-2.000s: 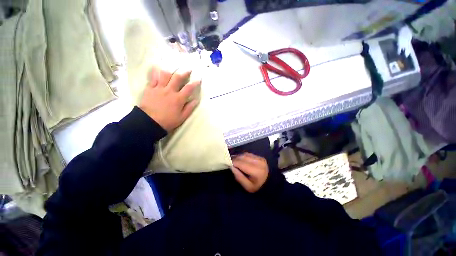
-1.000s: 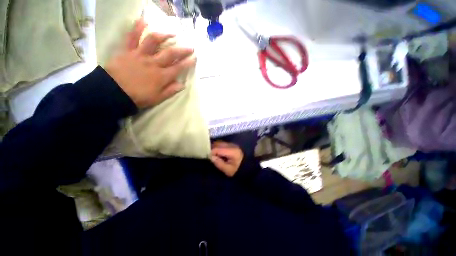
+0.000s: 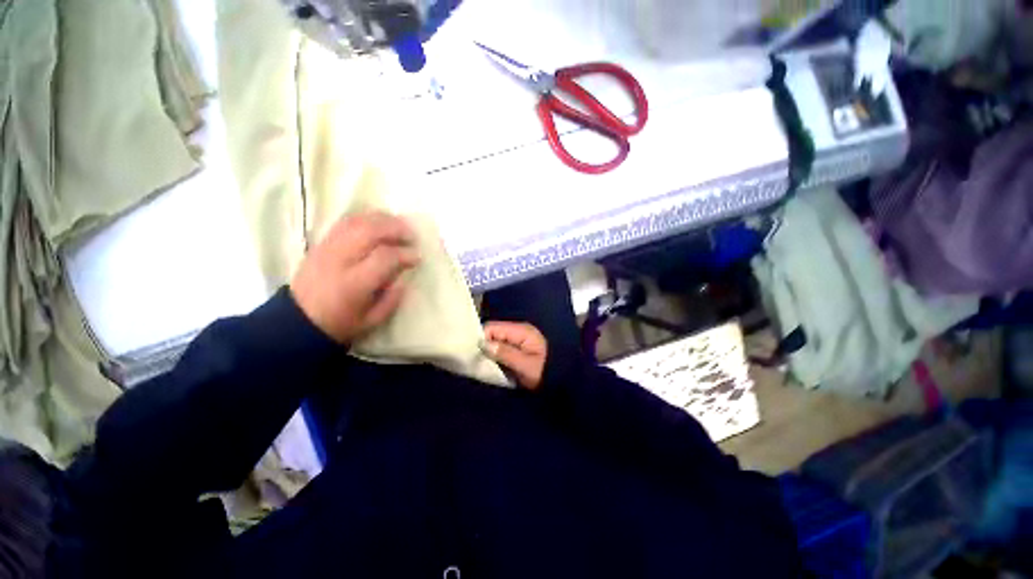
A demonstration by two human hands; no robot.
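A pale khaki garment panel [image 3: 255, 147] with a dark seam line runs from the machine side down over the table's front edge. My left hand [image 3: 360, 275] lies on the panel with its fingers bent; whether it pinches the cloth is hard to tell. My right hand [image 3: 517, 350] pinches the panel's lower right corner just below the table edge. The sewing machine head [image 3: 368, 20] is cut off at the top, with a blue knob [image 3: 410, 52] on its end. Scissors with red handles [image 3: 589, 113] lie on the table right of the head.
A stack of khaki pieces [image 3: 108, 124] hangs over the table's left side. A ruler strip [image 3: 612, 232] runs along the white table's front edge. A dark green band [image 3: 795, 130] wraps the right end. Pale green cloth [image 3: 833, 300] and a patterned board [image 3: 697, 379] are below right.
The camera view has shifted. My left hand has moved down the panel, away from the machine head, and its fingers are more bent. My right hand still holds the corner.
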